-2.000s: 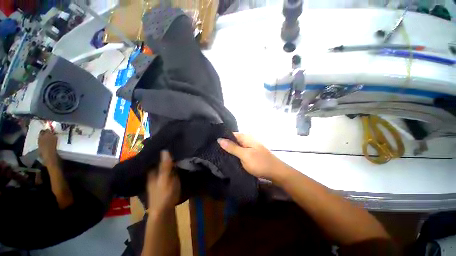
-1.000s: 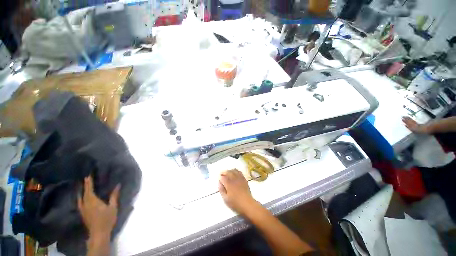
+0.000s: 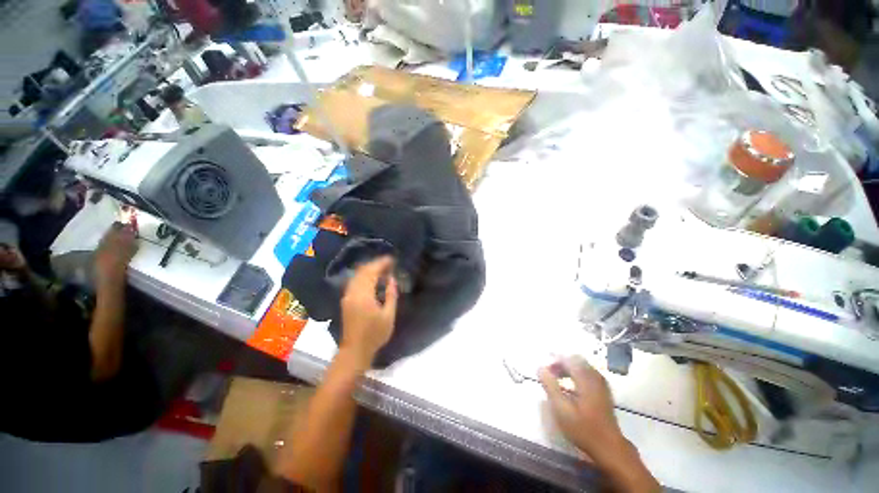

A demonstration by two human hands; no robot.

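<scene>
The dark grey garment (image 3: 439, 217) lies in a heap on the table left of the sewing machine. A rounded opening in its darker part faces up. My left hand (image 3: 368, 313) is on the garment beside this opening, fingers bent and closed on dark cloth. My right hand (image 3: 586, 409) is over the white table in front of the machine's needle area (image 3: 622, 332), apart from the garment. Its fingers are curled and blurred; whether they hold something small is unclear. A thin dark wire-like item (image 3: 516, 371) shows just left of its fingertips.
Yellow-handled scissors (image 3: 721, 409) lie under the machine arm (image 3: 771, 289). Pens lie on top. A jar with an orange lid (image 3: 761, 156) stands behind. An orange and blue packet (image 3: 279, 325) is under the garment, brown cardboard (image 3: 492, 106) behind. Another person's hand (image 3: 116, 246) works at the left machine (image 3: 207, 183).
The view has swung back left since one second ago. My left hand has gone from spread flat on the garment to bent fingers at its opening. My right hand is now left of the scissors.
</scene>
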